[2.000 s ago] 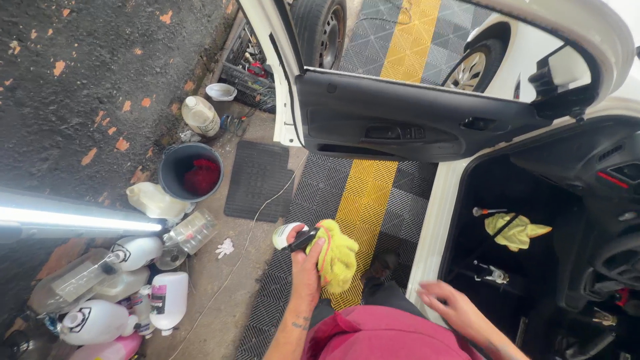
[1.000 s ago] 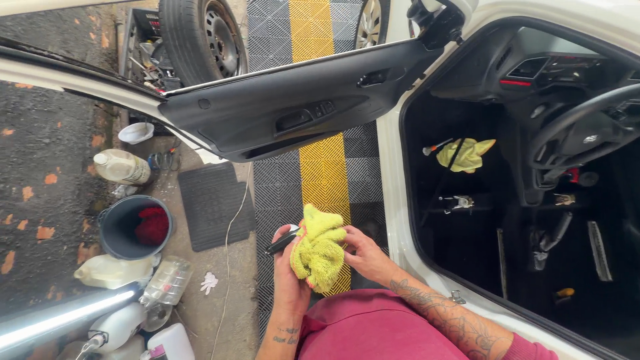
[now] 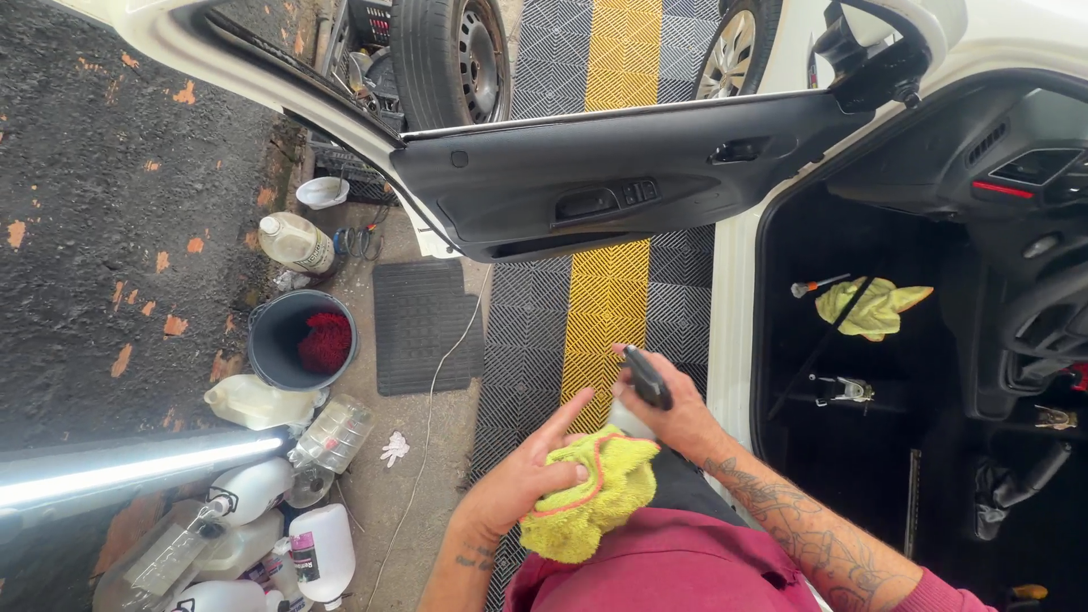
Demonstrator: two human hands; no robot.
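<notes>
My left hand (image 3: 540, 476) grips a yellow-green microfiber cloth (image 3: 595, 501) with an orange edge, its index finger extended. My right hand (image 3: 667, 399) is closed around the neck of a spray bottle with a black trigger head (image 3: 647, 378); the pale bottle body is mostly hidden behind the cloth and hand. The bottle's head is above and to the right of the cloth. Ahead of both hands stands the open car door with its black inner panel (image 3: 595, 178). A second yellow-green cloth (image 3: 871, 308) and a brush (image 3: 812, 286) lie on the car's dark floor.
At left stand a grey bucket (image 3: 263, 340) holding a red item, a jug (image 3: 296, 242) and several plastic bottles (image 3: 321, 552). A black rubber mat (image 3: 421, 327) and a thin cable (image 3: 435, 374) lie on the floor. The white door sill (image 3: 733, 331) is at right, a wheel (image 3: 450, 64) beyond the door.
The spray bottle was at my left hand beside the cloth; now my right hand holds it, and the cloth remains in my left. The view has shifted.
</notes>
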